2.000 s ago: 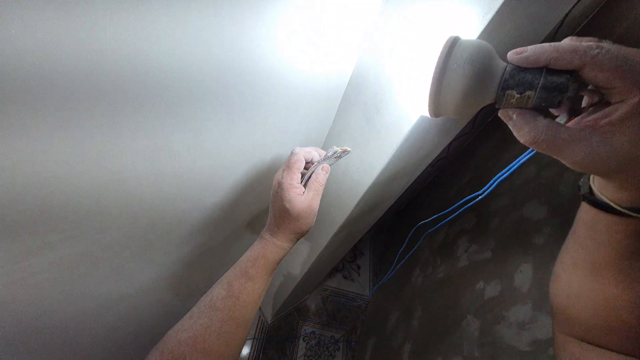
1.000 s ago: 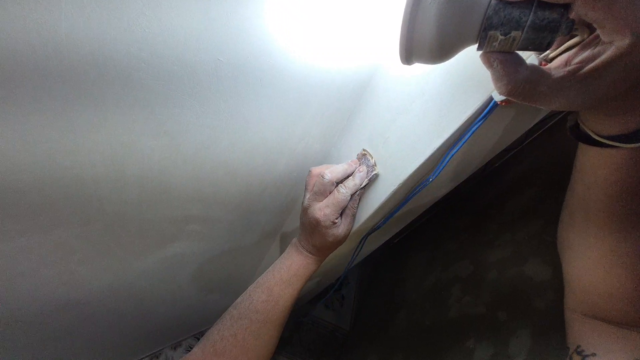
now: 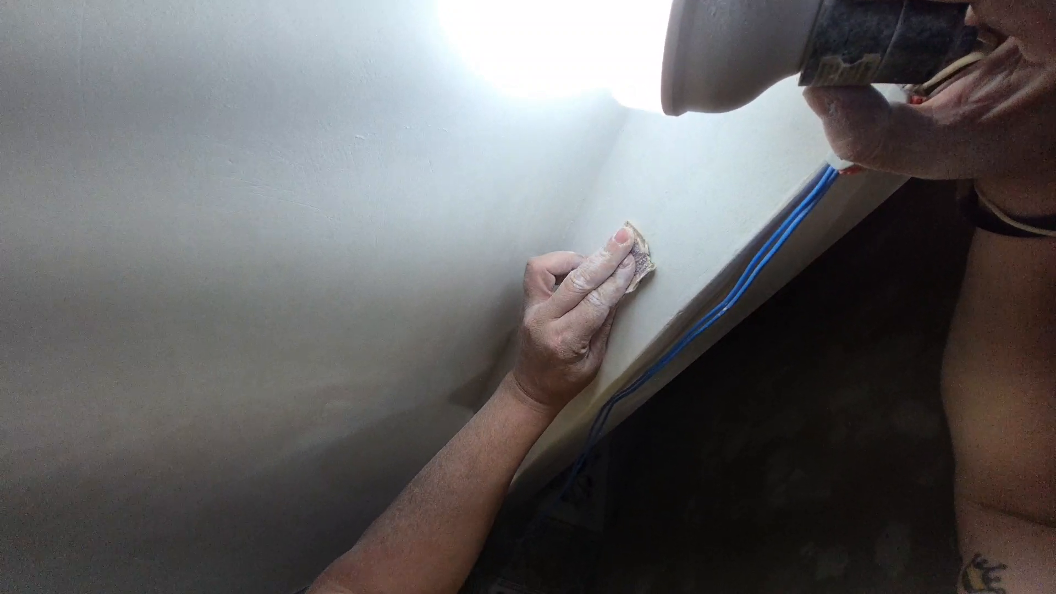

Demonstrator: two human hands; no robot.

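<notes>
My left hand (image 3: 573,318), dusted white, presses a small worn piece of sandpaper (image 3: 641,262) with its fingertips against a pale, narrow wall face (image 3: 685,214). At the upper right, my right hand (image 3: 932,124) grips a lamp (image 3: 742,54) by its dark, taped socket. The lamp's wide pale head points left, and its bright glare falls on the smooth wall (image 3: 247,247). Part of the lamp and of my right hand is cut off by the top and right edges of the view.
Two blue wires (image 3: 726,301) run down from near my right hand along the edge of the narrow face. Beyond that edge lies a dark, blotchy surface (image 3: 792,445). A patterned tile (image 3: 577,487) shows dimly below my left wrist.
My left hand has moved from holding the folded sandpaper up between thumb and fingers to pressing it flat on the narrow face. The lamp sits higher in view, and the blue wires lie nearer the edge.
</notes>
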